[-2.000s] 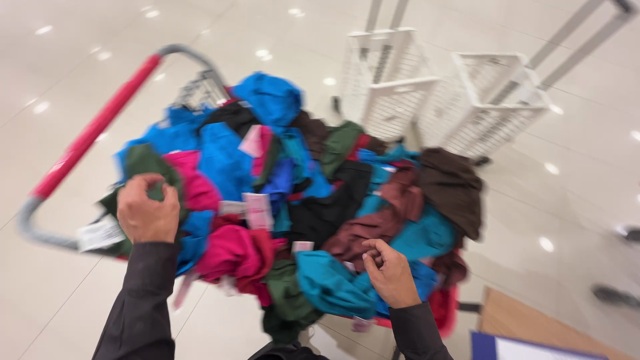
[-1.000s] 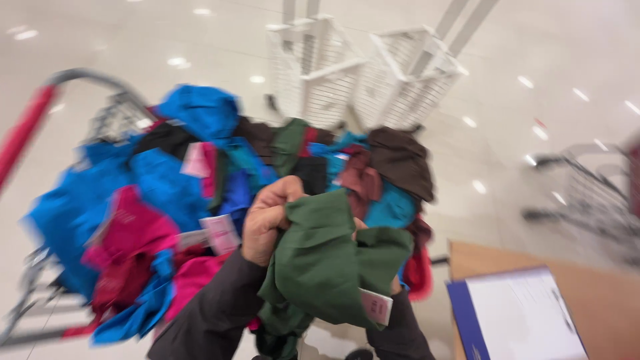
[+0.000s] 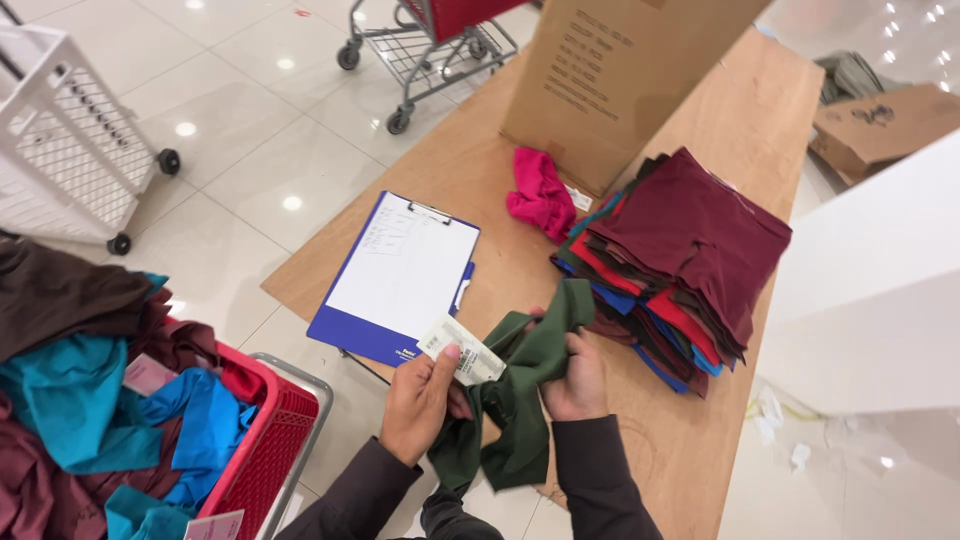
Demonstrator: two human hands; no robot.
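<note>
A dark green garment (image 3: 517,420) hangs between my two hands above the near edge of the wooden table. My left hand (image 3: 424,405) pinches its white paper tag (image 3: 463,351) under the thumb, with fingers on the cloth. My right hand (image 3: 577,379) grips the garment's right side. Just beyond my hands lies a blue clipboard (image 3: 341,330) with a white sheet bearing handwriting. To the right stands a stack of folded garments (image 3: 697,232), maroon on top. A crumpled pink garment (image 3: 538,195) lies beside the stack.
At the left is a red shopping cart (image 3: 274,442) heaped with loose garments (image 3: 75,397). A white wheeled basket (image 3: 82,142) and another red cart (image 3: 465,19) stand on the floor. A tall cardboard box (image 3: 600,82) rests on the wooden table (image 3: 480,172). A white surface borders the right.
The view has swung right from the cart to the table. Both hands were empty two seconds ago; they hold the green garment one second ago and now. The left thumb is now on its tag.
</note>
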